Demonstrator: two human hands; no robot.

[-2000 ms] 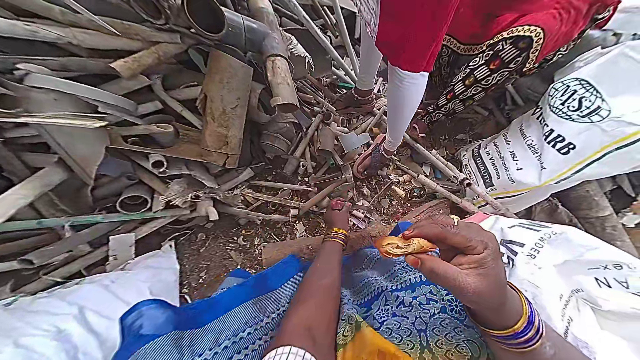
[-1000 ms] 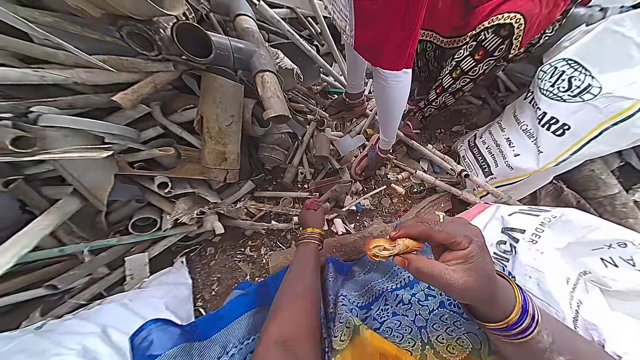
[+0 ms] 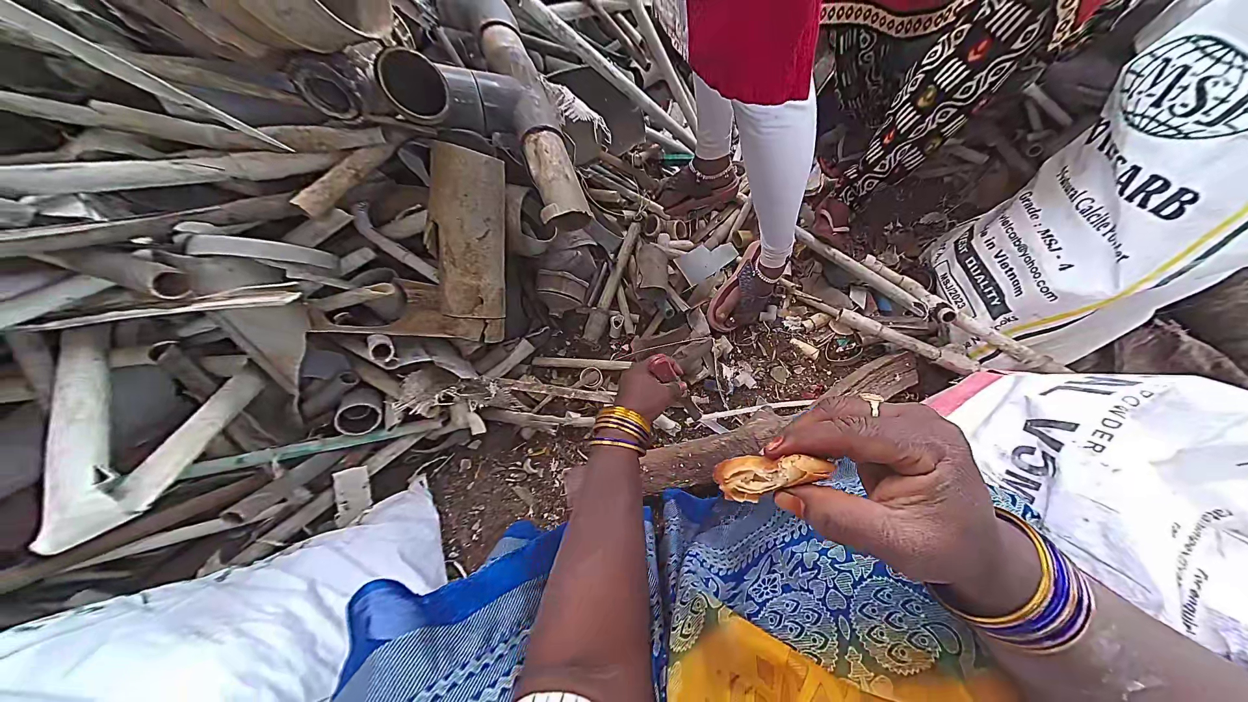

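A piece of bitten, golden-brown pastry point(image 3: 770, 476) is pinched between the thumb and fingertips of my right hand point(image 3: 882, 483), above my lap. My left hand point(image 3: 651, 390) reaches forward, low over the scrap-strewn ground, with its fingers curled. A dark, thin thing shows beside its fingers, but whether the hand grips it cannot be made out. Just behind the left wrist lies a wooden plank point(image 3: 707, 456). Blue patterned cloth point(image 3: 799, 575) covers my lap.
Broken plastic pipes point(image 3: 468, 234) are heaped at the left and ahead. A person in white leggings point(image 3: 785, 161) stands ahead in sandals, near another patterned garment point(image 3: 926, 88). White printed sacks point(image 3: 1102, 205) lie at the right, and a white sack point(image 3: 244, 614) at the lower left.
The pastry stays in my right hand throughout. My left hand stays low near the ground ahead. The view has shifted slightly.
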